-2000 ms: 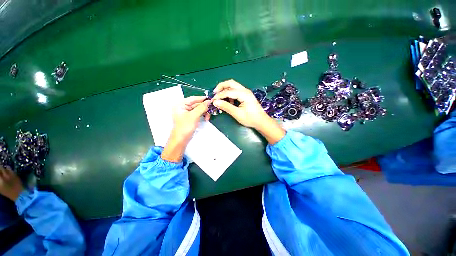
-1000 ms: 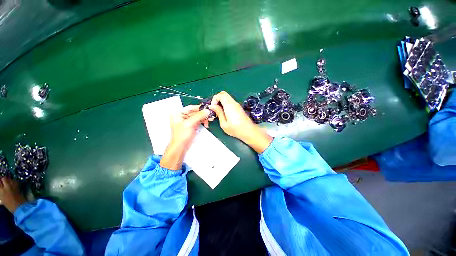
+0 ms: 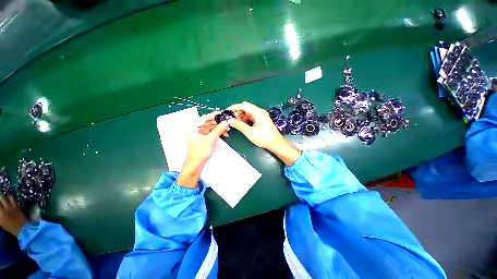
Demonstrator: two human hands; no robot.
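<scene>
A small round dark module (image 3: 223, 116) is held between the fingers of both hands, above the top of the white paper sheets. My left hand (image 3: 204, 139) grips it from the left, over the paper. My right hand (image 3: 256, 128) grips it from the right, thumb against it. The overlapping white paper sheets (image 3: 229, 173) lie under and below my left hand. A heap of dark glittering modules (image 3: 354, 111) lies right of my hands, with a smaller cluster (image 3: 297, 120) nearer them. The fingers partly hide the held module.
Thin silvery rods (image 3: 191, 102) lie behind the paper. A small white slip (image 3: 313, 74) lies above the heap. Stacked parts trays (image 3: 463, 76) stand far right beside a blue sleeve. At far left a person's hand (image 3: 11, 213) touches another dark heap (image 3: 35, 180).
The module in my fingers now shows its dark round face more openly, and my right-hand fingers have shifted around it. The dark parts at the upper left have moved left in view.
</scene>
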